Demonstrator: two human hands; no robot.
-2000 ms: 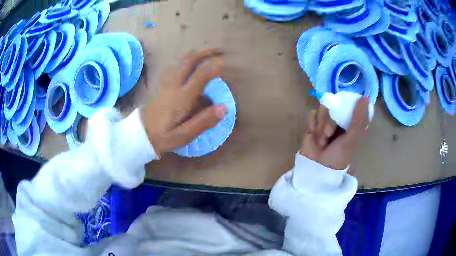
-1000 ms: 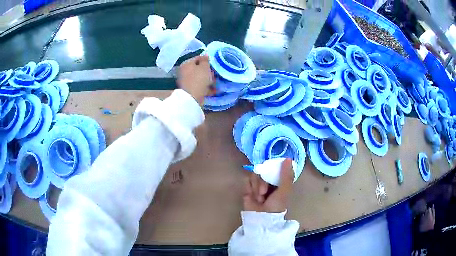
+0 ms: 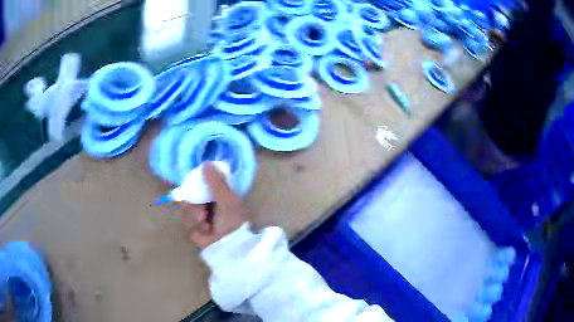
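My right hand (image 3: 220,210) holds the white glue bottle (image 3: 196,184) low over the brown board, its bright-blue nozzle pointing left. Just behind the bottle lies a pale blue flanged ring (image 3: 244,154), partly covered by the bottle and hand, overlapping other rings. More flanged rings (image 3: 286,85) are heaped beyond it. Another ring (image 3: 34,270) is cut off at the lower left edge and blurred. My left hand is not in view.
A crumpled white tissue or glove (image 3: 60,94) lies on the dark-green surface (image 3: 116,47). A teal-and-white stick (image 3: 399,97) and a single ring (image 3: 438,77) lie near the board's right edge. Blue crates (image 3: 343,255) and a pale panel (image 3: 418,229) are below.
The view has swung to the right and tilted. My left hand, a second ago at the far ring pile beside the tissue, has left the picture. My right hand still holds the bottle.
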